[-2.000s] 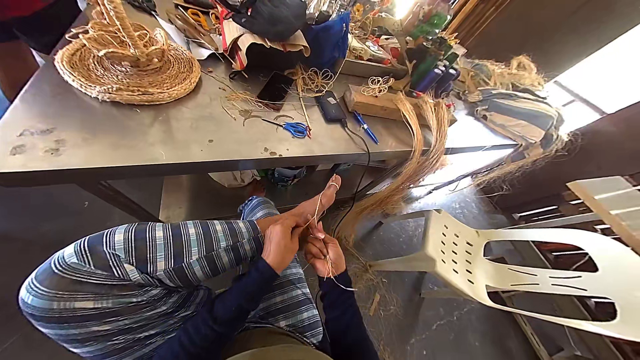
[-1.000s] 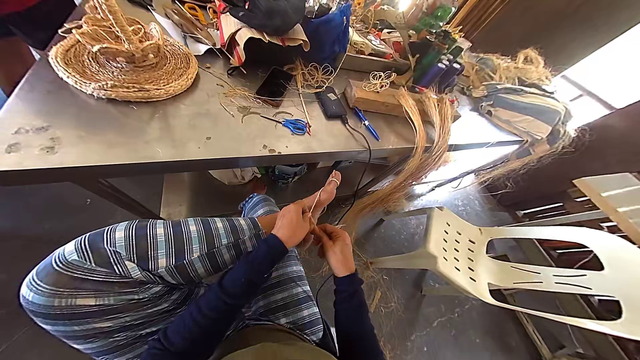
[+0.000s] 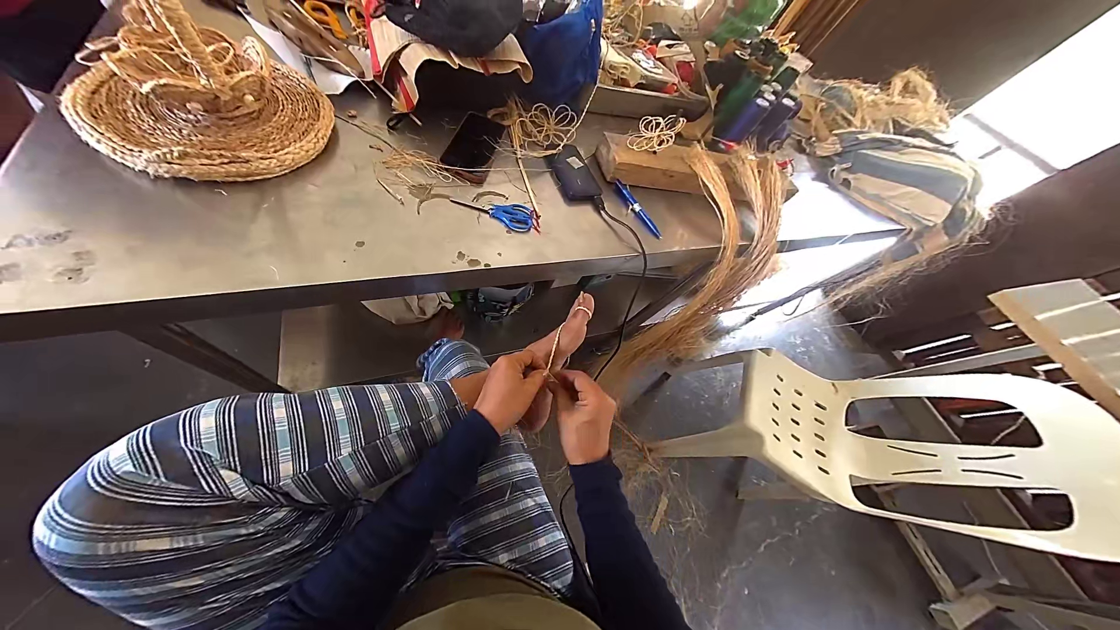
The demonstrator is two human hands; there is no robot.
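A thin pale fibre cord (image 3: 556,343) is looped round the big toe of my bare foot (image 3: 573,328) and runs taut down to my fingers. My left hand (image 3: 512,389) pinches the cord beside the foot. Close against it, my right hand (image 3: 584,416) pinches strands at the cord's lower end; the exact twist between the fingertips is too small to tell. A long hank of loose tan fibre (image 3: 735,254) hangs over the table edge, right of my hands, its upper end by a wooden block (image 3: 656,166).
On the metal table (image 3: 175,236) lie a coiled woven fibre piece (image 3: 289,131), blue-handled scissors (image 3: 512,217), a phone (image 3: 472,147), a blue pen (image 3: 637,208) and a black device (image 3: 575,175), whose cable hangs near my foot. A white plastic chair (image 3: 787,420) stands at right.
My right hand was lower with a loose cord end showing two seconds ago; it has since come up close beside my left hand. The cord stays looped on the toe.
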